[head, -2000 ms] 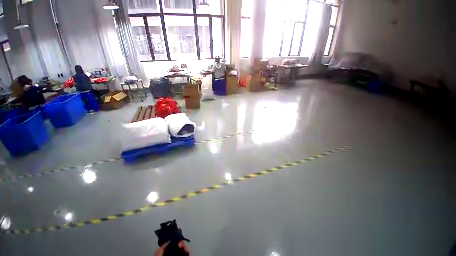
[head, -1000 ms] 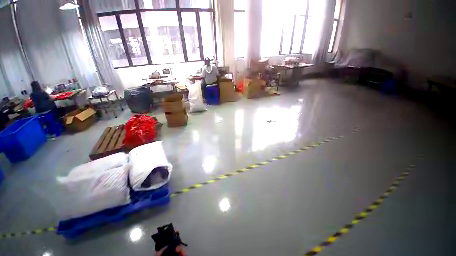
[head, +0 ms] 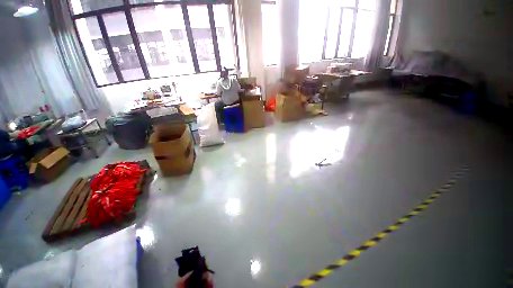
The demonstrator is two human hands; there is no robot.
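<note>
A small, spiky black bundle of straps [head: 191, 260] shows at the bottom edge, left of the middle. One hand, seemingly my left hand [head: 196, 279], is closed around its lower part. Only a little of the fingers shows, cut off by the picture's edge and blurred. The bundle is upright above the fingers. My right hand is not in view.
White sacks [head: 107, 259] lie at the lower left. Beyond are a wooden pallet [head: 70, 208] with a red heap [head: 115, 191], an open carton [head: 173, 152], a white sack [head: 209, 126] and a seated person [head: 228, 90]. Yellow-black tape [head: 388, 230] crosses the floor at right.
The view has moved forward across the floor. The pallets, cartons and seated person appear larger and nearer, and the white sacks have slid to the lower left. The black bundle stays held.
</note>
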